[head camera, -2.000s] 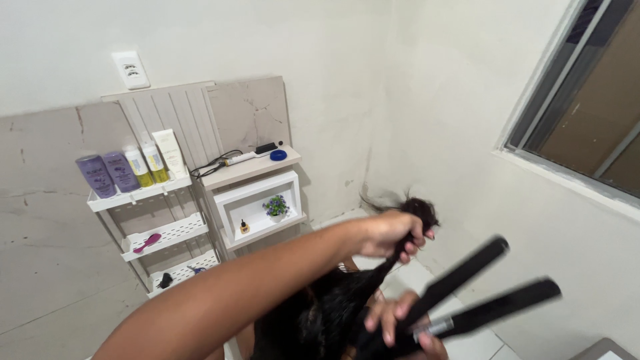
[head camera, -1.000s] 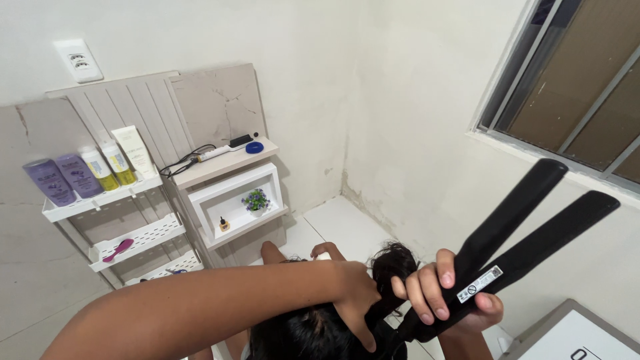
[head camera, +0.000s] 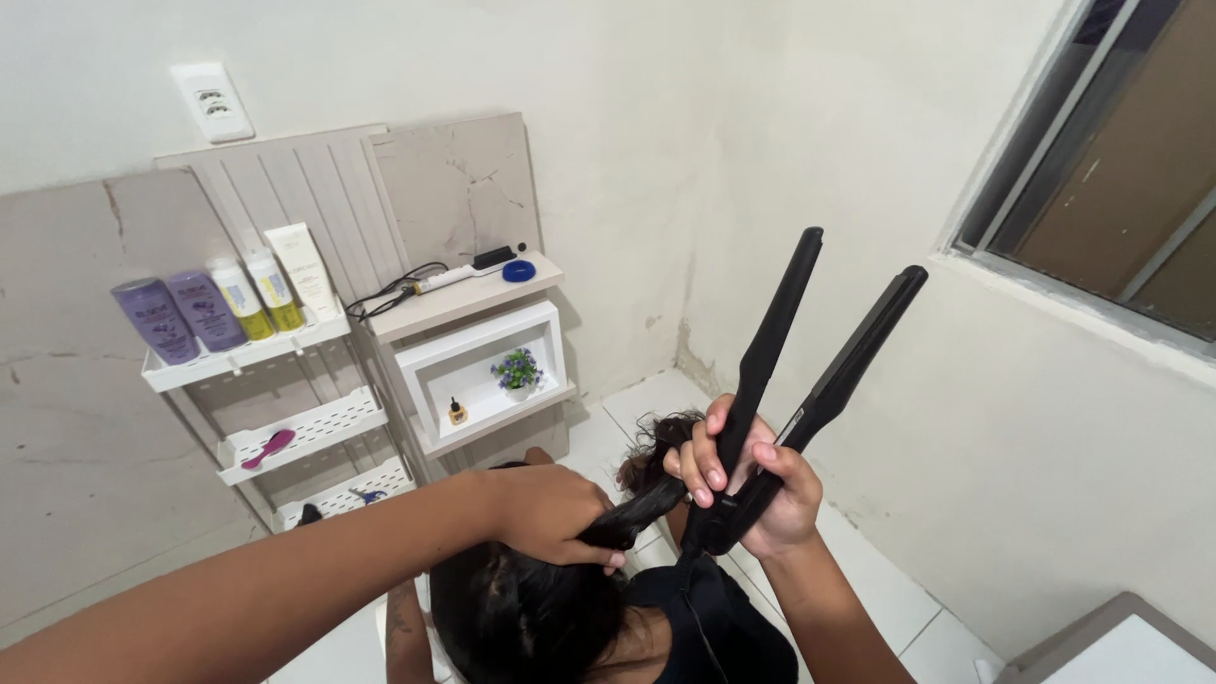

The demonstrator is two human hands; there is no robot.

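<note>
Below me a person in a black top, with dark hair (head camera: 513,608), is seen from above and behind. My left hand (head camera: 551,513) is closed around a lock of dark hair (head camera: 636,513) close to the head. The loose, wavy end of that lock hangs beyond it, beside my right hand's fingers. My right hand (head camera: 750,475) grips a black hair straightener (head camera: 855,351) by its handles, its two plates apart and pointing up. A cord hangs from the straightener's hinge over the person's back.
At left stands a white rack (head camera: 247,356) with purple bottles (head camera: 157,320), other hair products and a pink brush (head camera: 269,448). A shelf (head camera: 465,296) beside it bears a corded styling tool (head camera: 465,274) and a blue ring-shaped thing (head camera: 519,272). A grey-edged white piece (head camera: 1121,655) stands at lower right.
My left hand, earlier out at the hair's end, is now close to the head. The straightener has swung to a more upright position in my right hand.
</note>
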